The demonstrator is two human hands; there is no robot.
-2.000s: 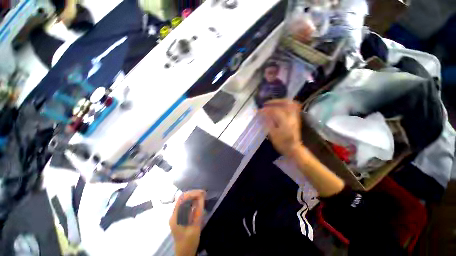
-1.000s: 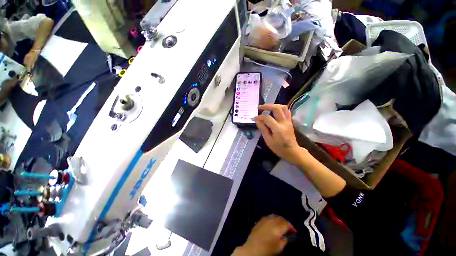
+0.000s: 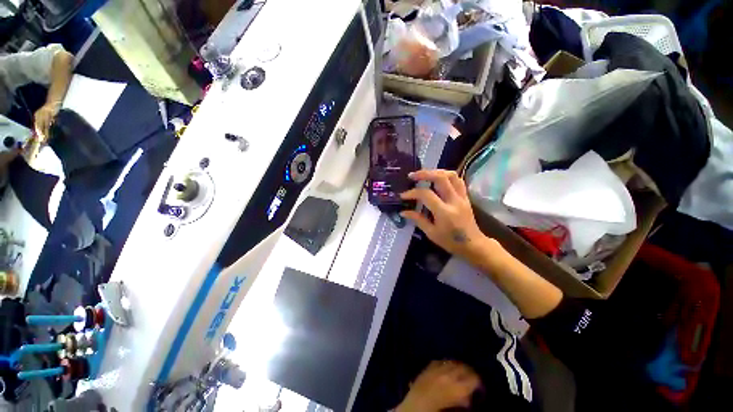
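Observation:
A smartphone [image 3: 392, 157] lies at the right end of the white machine table, its screen showing a dark picture of a person. My right hand [image 3: 446, 208] is over the phone's lower edge, fingers apart, fingertips at the screen. My left hand [image 3: 440, 386] is low at the bottom edge, over my dark clothing, partly cut off; its fingers are hidden, so its grip cannot be told. A dark grey cut panel [image 3: 325, 334] lies flat beside the needle area under the bright lamp. A small dark fabric square [image 3: 313, 224] lies on the bed beneath the sewing machine [image 3: 193, 265].
A cardboard box [image 3: 599, 283] with scraps, plastic and a red item stands right of my right forearm. A beige tray [image 3: 434, 87] of scraps is behind the phone. Thread spools [image 3: 76, 344] stand lower left. Another person's hand [image 3: 47, 117] handles fabric at upper left.
The phone screen has changed from a light pinkish list to a dark picture. My left hand has moved from the table to low over my clothing since the earliest frame. The view has shifted.

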